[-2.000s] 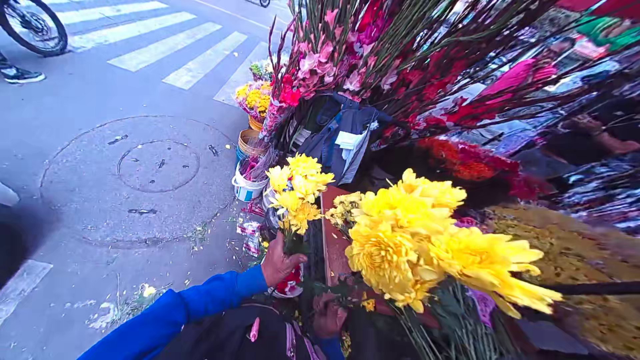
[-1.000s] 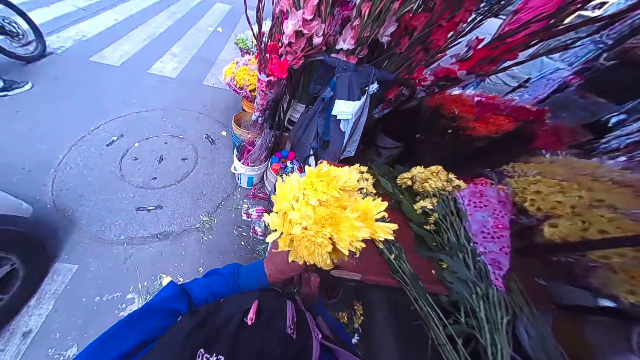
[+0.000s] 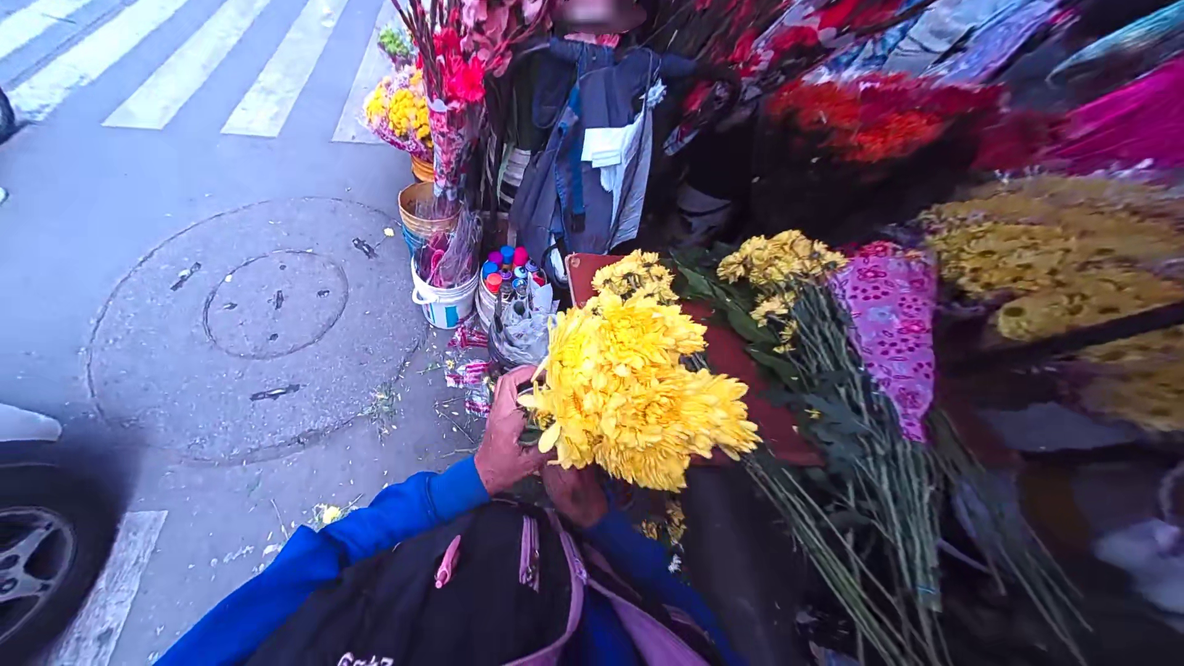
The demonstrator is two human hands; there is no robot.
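Observation:
A bunch of bright yellow chrysanthemums (image 3: 638, 393) is in front of me, its heads tilted to the right. My left hand (image 3: 507, 435) grips it from the left, just below the flower heads. Close beside it and partly under the blooms is my right hand (image 3: 575, 490); its fingers and most of the bunch's stems are hidden. Behind the bunch, smaller yellow flowers (image 3: 636, 276) rest at the edge of a red-brown board (image 3: 740, 370). Long-stemmed pale yellow flowers (image 3: 782, 259) lie across the board's right part, beside a pink patterned flower wrapper (image 3: 893, 333).
A white bucket (image 3: 446, 303) and a container of spray cans (image 3: 509, 273) stand left of the board. A dark jacket (image 3: 587, 157) hangs behind. Red flowers (image 3: 869, 116) and yellow flower bundles (image 3: 1045, 250) fill the right. A car wheel (image 3: 37, 555) is at the lower left.
Two seconds ago a smaller yellow bunch in my left hand was apart from large yellow blooms on the right; now the yellow blooms are together. The car wheel has come into view.

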